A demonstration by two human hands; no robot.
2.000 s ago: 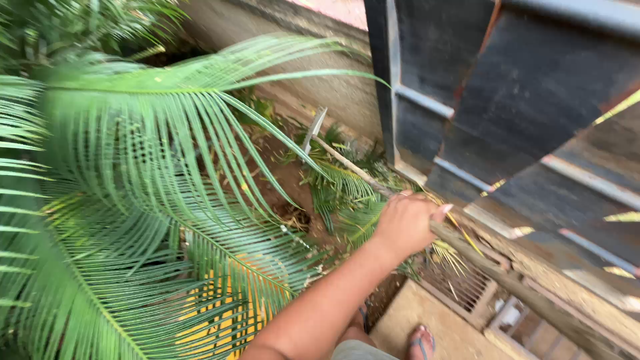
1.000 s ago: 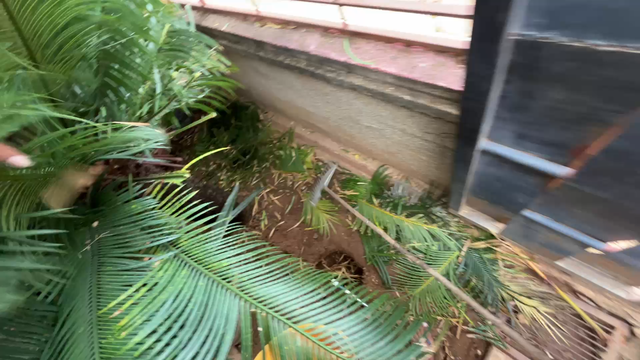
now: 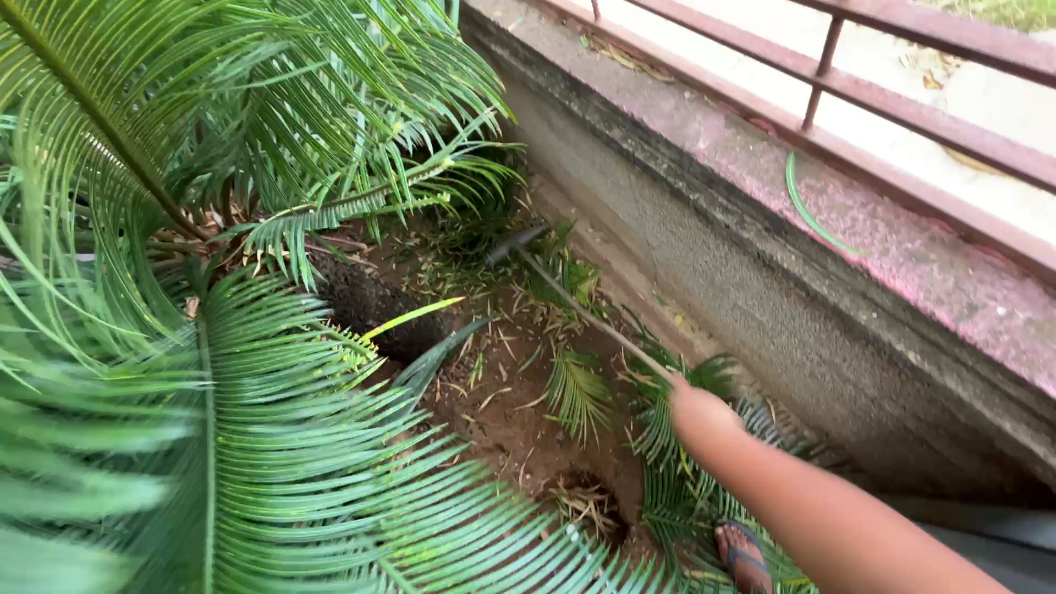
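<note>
My right hand (image 3: pixel 701 408), at the lower right, is shut around the long wooden handle of a hoe (image 3: pixel 594 318). The hoe's dark metal head (image 3: pixel 516 243) lies among cut green leaves near the foot of the wall, beyond the bare soil. My left hand is out of view. Large cycad fronds (image 3: pixel 272 429) fill the left side, spreading from a dark trunk (image 3: pixel 355 305). Loose frond pieces (image 3: pixel 582 392) lie on the brown soil (image 3: pixel 495 412).
A low plastered wall (image 3: pixel 701 223) with a pinkish ledge and reddish metal railing (image 3: pixel 825 74) runs along the right. In the soil is a hole (image 3: pixel 590 503) with dry leaves in it. My sandalled foot (image 3: pixel 742 553) stands at the bottom.
The hoe's head has moved away past the bare soil, farther along the wall. A hand seen among the fronds at the left edge one second ago is gone from view. The view has swung left.
</note>
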